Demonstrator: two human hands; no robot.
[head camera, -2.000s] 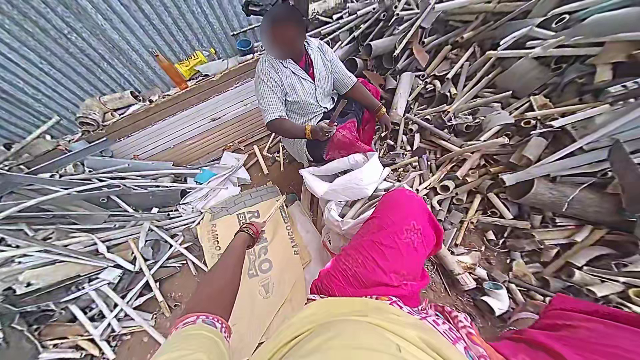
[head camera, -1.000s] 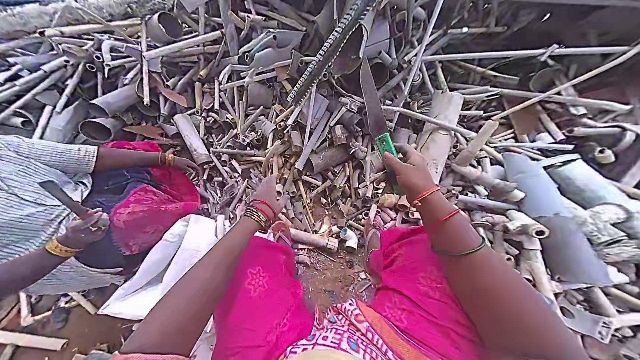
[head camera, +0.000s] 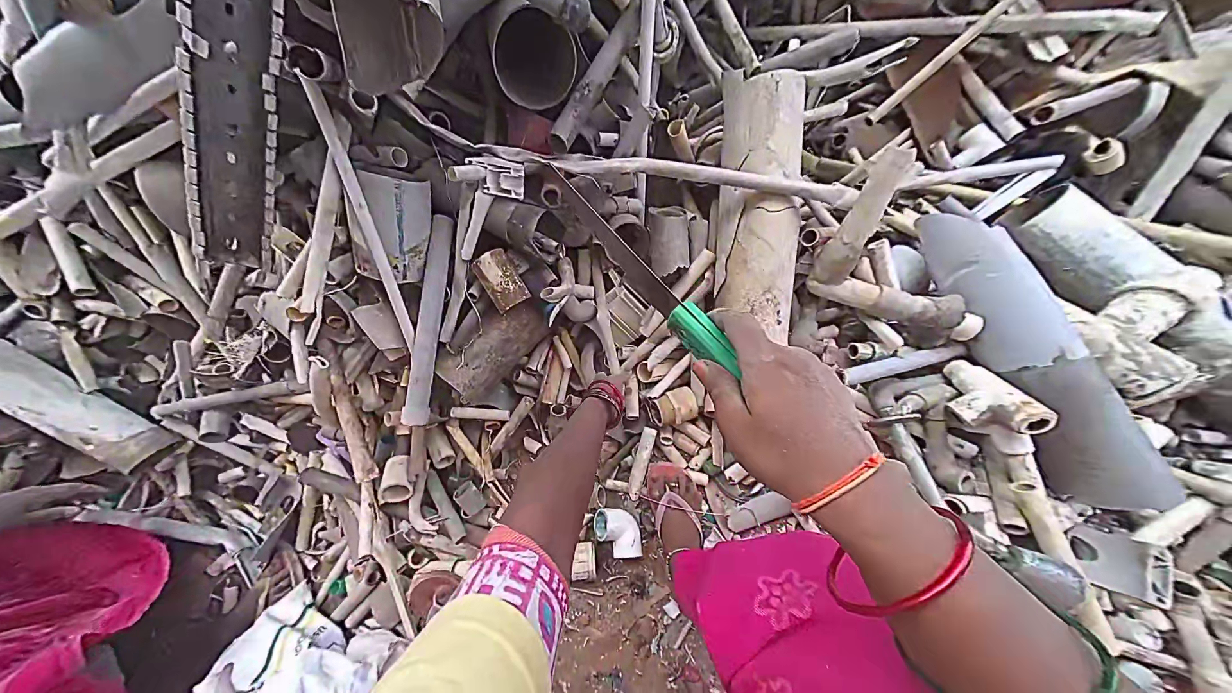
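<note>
A long-bladed knife with a green handle (head camera: 705, 338) is gripped in my right hand (head camera: 784, 399), its dark blade (head camera: 621, 245) angled up and left over the scrap. My left hand (head camera: 616, 383) reaches down into short pipe offcuts (head camera: 664, 366) just left of the handle; its fingers are mostly hidden, so what they touch is unclear. Around both hands lies a heap of plastic pipe pieces. A white pipe elbow (head camera: 618, 532) rests on the ground below my left hand, beside my sandalled foot (head camera: 674, 505).
A thick, cracked pipe (head camera: 762, 192) stands beyond the knife handle. Upper left is a dark perforated strip (head camera: 231, 125). Grey curved sheet pieces (head camera: 1049, 356) lie to the right. At lower left are a white sack (head camera: 279, 645) and pink cloth (head camera: 72, 597).
The view has swung from cardboard and a seated person to the pipe heap. Since one second ago, my left hand has moved in beside the right, and the knife blade now leans more to the left.
</note>
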